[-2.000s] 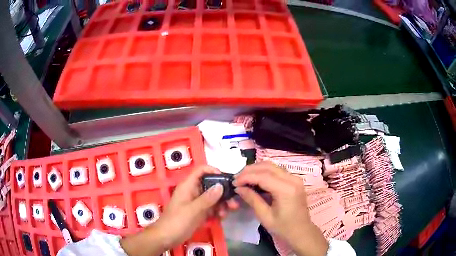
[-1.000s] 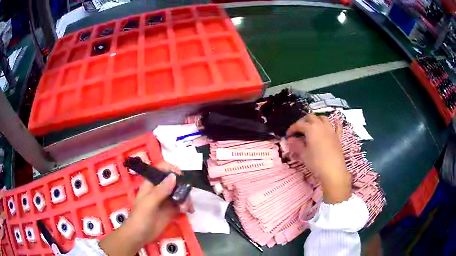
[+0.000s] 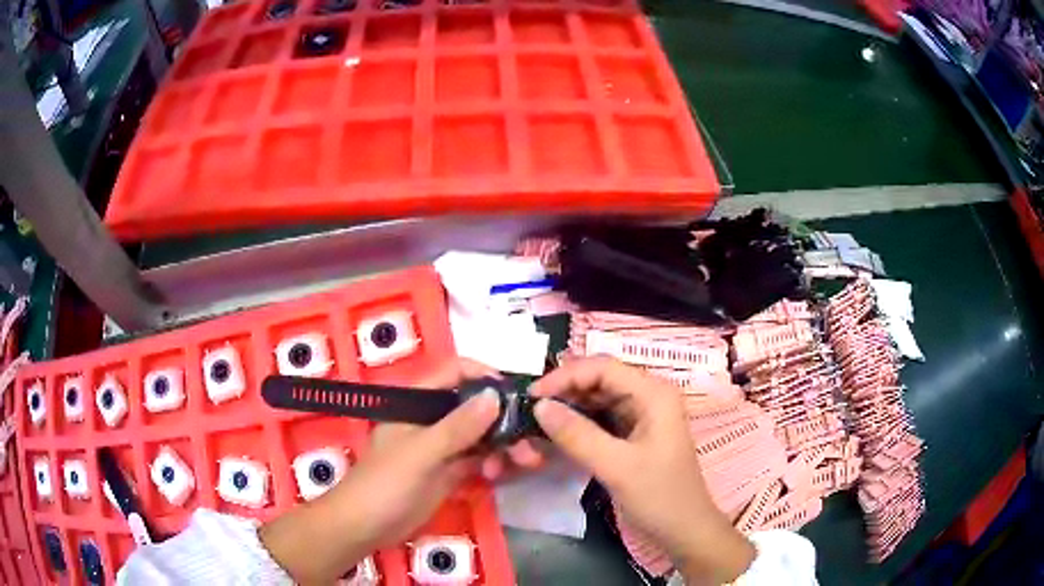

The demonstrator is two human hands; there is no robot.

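My left hand (image 3: 429, 458) grips a black watch body (image 3: 504, 410) above the right edge of the near tray. A long slotted black strap (image 3: 355, 400) extends from the body to the left, over the tray pockets. My right hand (image 3: 630, 458) pinches a dark piece, seemingly another black strap part, at the body's right side; the fingers hide most of it. The joint between them is too small to make out. A heap of black straps (image 3: 641, 269) lies behind the pile of pink straps (image 3: 744, 446), to the right.
The near red tray (image 3: 269, 414) holds several white-pink watch bodies (image 3: 385, 334) and an assembled dark-strapped watch (image 3: 124, 492). A larger red tray (image 3: 418, 200) stands behind. White sheets (image 3: 504, 334) with a blue pen (image 3: 522, 285) lie between tray and straps. A grey post (image 3: 69, 183) rises at left.
My right hand has come back from the strap heap to the watch body, holding a dark piece. The body and its strap have turned level between my hands. The camera view has shifted.
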